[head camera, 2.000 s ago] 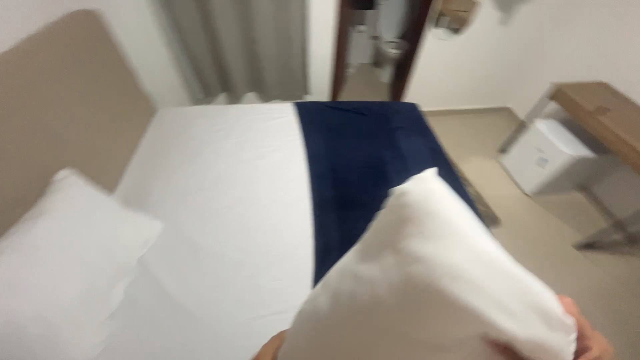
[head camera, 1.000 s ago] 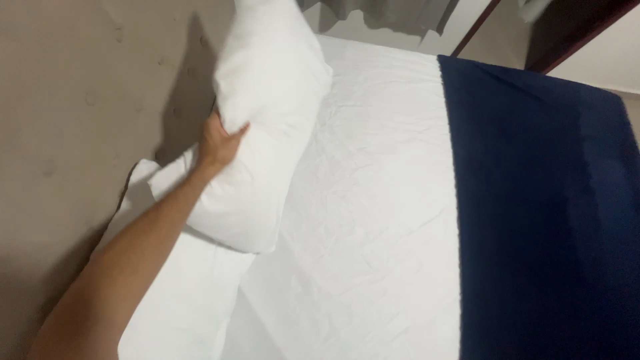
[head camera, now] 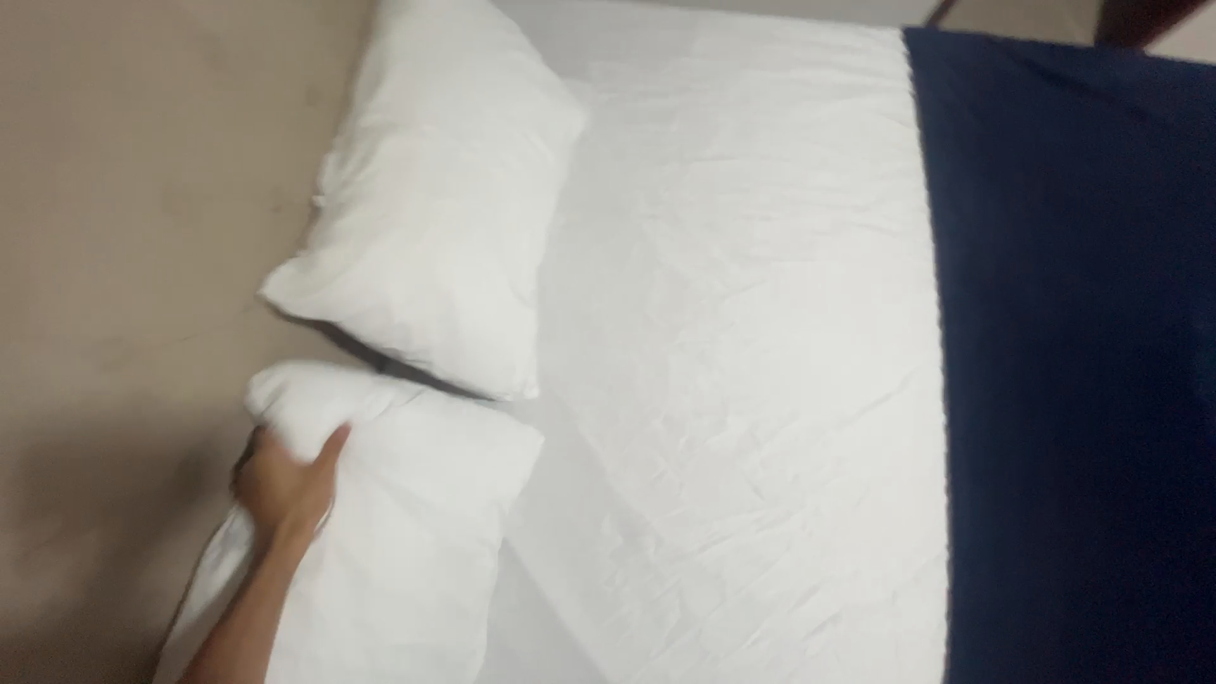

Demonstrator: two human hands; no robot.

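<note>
My left hand (head camera: 290,480) reaches in from the lower left and grips the headboard-side edge of the nearer white pillow (head camera: 408,541), its thumb on top and its fingers partly hidden at the edge. Just beyond lies the farther white pillow (head camera: 456,199), with a dark narrow gap between the two along part of their facing ends. No hand touches the farther pillow. Both pillows are at the head of the bed, on the white sheet (head camera: 760,332). My right hand is out of view.
The beige headboard (head camera: 161,218) runs along the left, close against the pillows. A dark blue bed runner (head camera: 1083,361) covers the bed at the right. Part of a dark reddish-brown frame (head camera: 1140,21) shows at the top right.
The farther pillow, gripped by my left hand one second ago, is let go and lies on the bed. My left hand now holds the nearer pillow. The view has shifted toward the bed's head.
</note>
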